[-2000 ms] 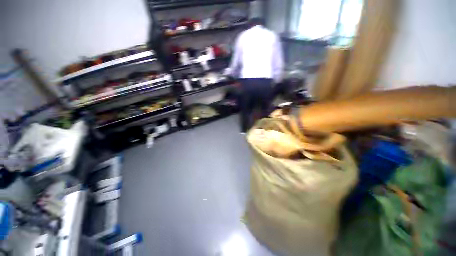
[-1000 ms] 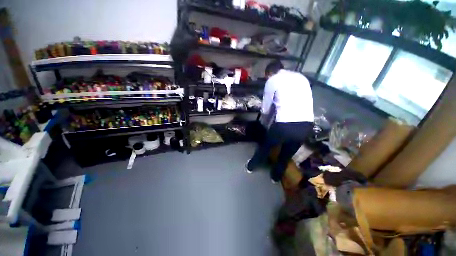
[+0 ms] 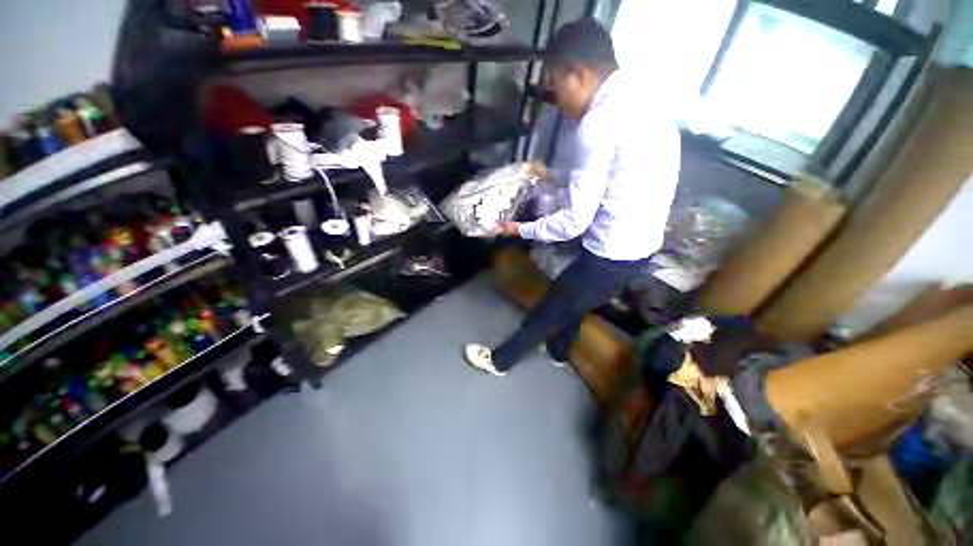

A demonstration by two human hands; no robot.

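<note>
Neither of my hands is in view. Ahead of me stands a person (image 3: 629,160) in a white shirt and dark trousers, beside a black shelf rack (image 3: 395,55). The person holds a shiny, clear plastic bag (image 3: 489,201) in both hands, with pale and dark contents that I cannot make out. White spools (image 3: 291,151) and white strips stand on the rack. An olive bag (image 3: 347,318) lies on its lowest shelf.
Shelves of coloured thread cones (image 3: 112,245) stand at the left. At the right are a heap of dark cloth (image 3: 683,427), a lying brown roll (image 3: 864,375) and upright brown rolls (image 3: 774,245). Grey floor (image 3: 427,427) lies between. A window (image 3: 779,85) is behind.
The view has moved closer to the rack and the person. The person has turned side-on and now holds the plastic bag. The white machine frame at the left has left the view.
</note>
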